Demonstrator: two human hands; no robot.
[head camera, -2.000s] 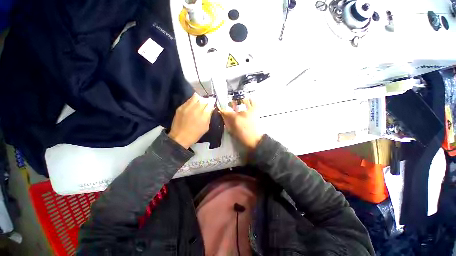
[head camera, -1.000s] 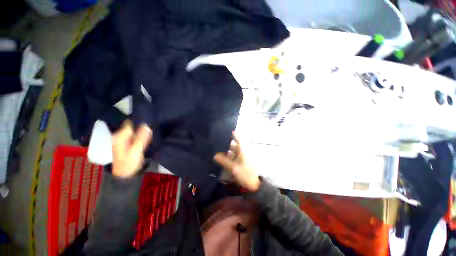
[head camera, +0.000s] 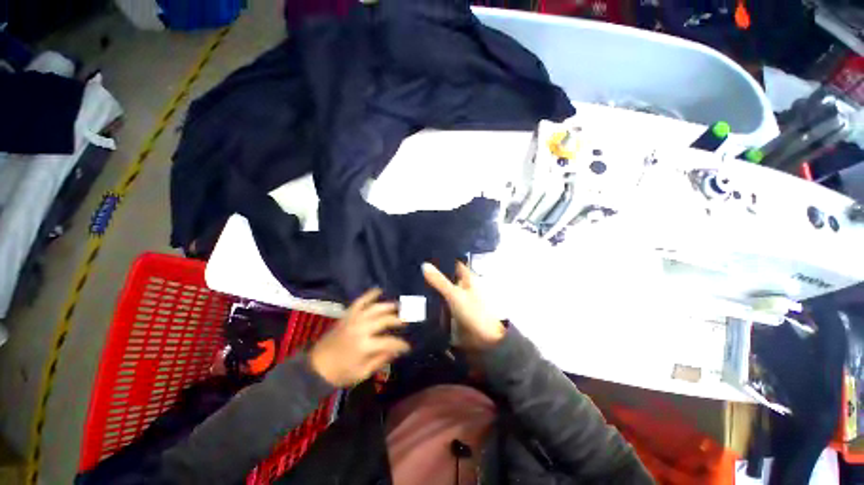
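Observation:
The dark navy garment (head camera: 365, 232) lies over the left of the white table, and its near end hangs over the front edge. A small white square label (head camera: 412, 309) shows on it at the front edge. My left hand (head camera: 360, 341) is beside the label with fingers spread; whether its fingertips grip the cloth is unclear. My right hand (head camera: 462, 308) is at the cloth's right edge, thumb and finger apart. The sewing machine's needle area (head camera: 540, 213) is behind and right of the hands.
A red slotted basket (head camera: 152, 332) holding dark items stands at the lower left. The white machine head (head camera: 777, 223) extends right. A pale grey-blue trough (head camera: 654, 71) is behind the table. Thread cones with green ends (head camera: 720, 130) stand behind the head. An orange bag (head camera: 663, 440) is under the table.
The cloth has left the needle area and been drawn left and toward me. The label now shows at the front edge. My left hand has moved right from the table's left end. The view has shifted.

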